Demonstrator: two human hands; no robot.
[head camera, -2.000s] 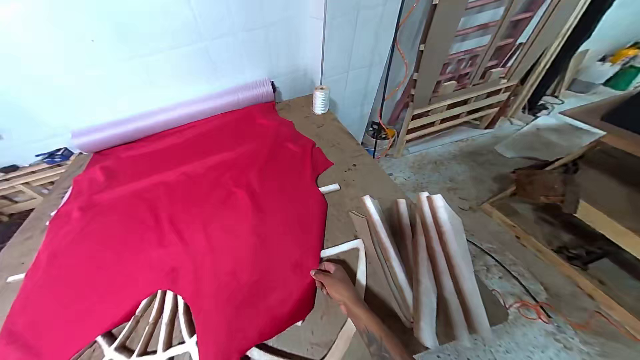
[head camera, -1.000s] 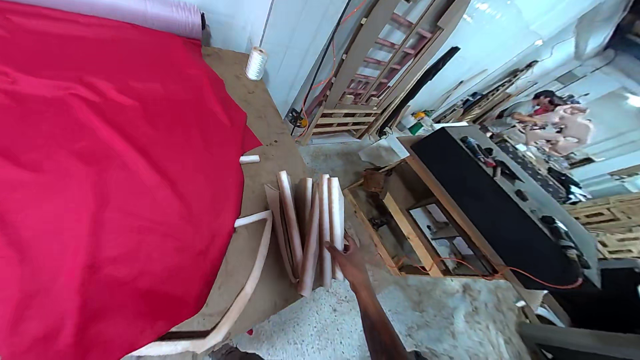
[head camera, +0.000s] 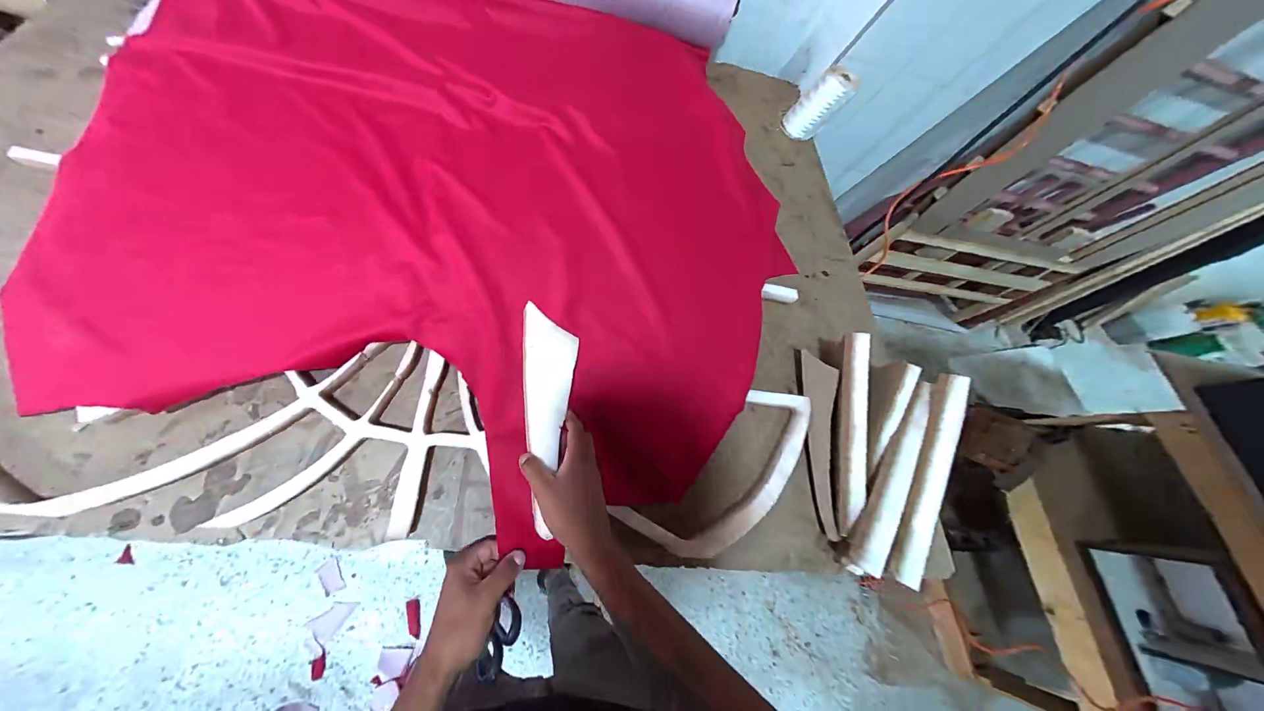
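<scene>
Red fabric (head camera: 395, 197) lies spread over the brown tabletop. Its narrow front strip hangs near the table's front edge, where my left hand (head camera: 474, 592) pinches its corner; black scissor handles (head camera: 502, 632) show beside that hand. A white-faced foam piece (head camera: 549, 365), long with a pointed end, lies over this strip, and my right hand (head camera: 573, 489) grips it around the middle. Curved white-topped strips (head camera: 365, 430) joined in a web show from under the fabric, and a curved piece (head camera: 750, 513) reaches out at its right.
Several similar long pieces (head camera: 904, 464) stand in a cluster at the table's right end. A white thread spool (head camera: 820, 103) stands near the wall, and a fabric roll (head camera: 681, 18) lies at the back. Fabric scraps (head camera: 331, 622) litter the floor. Wooden frames (head camera: 973, 262) lean at the right.
My right hand has moved from the cluster of long pieces to the fabric strip, and now holds one white-faced piece. My left hand has come into view at the fabric's front corner.
</scene>
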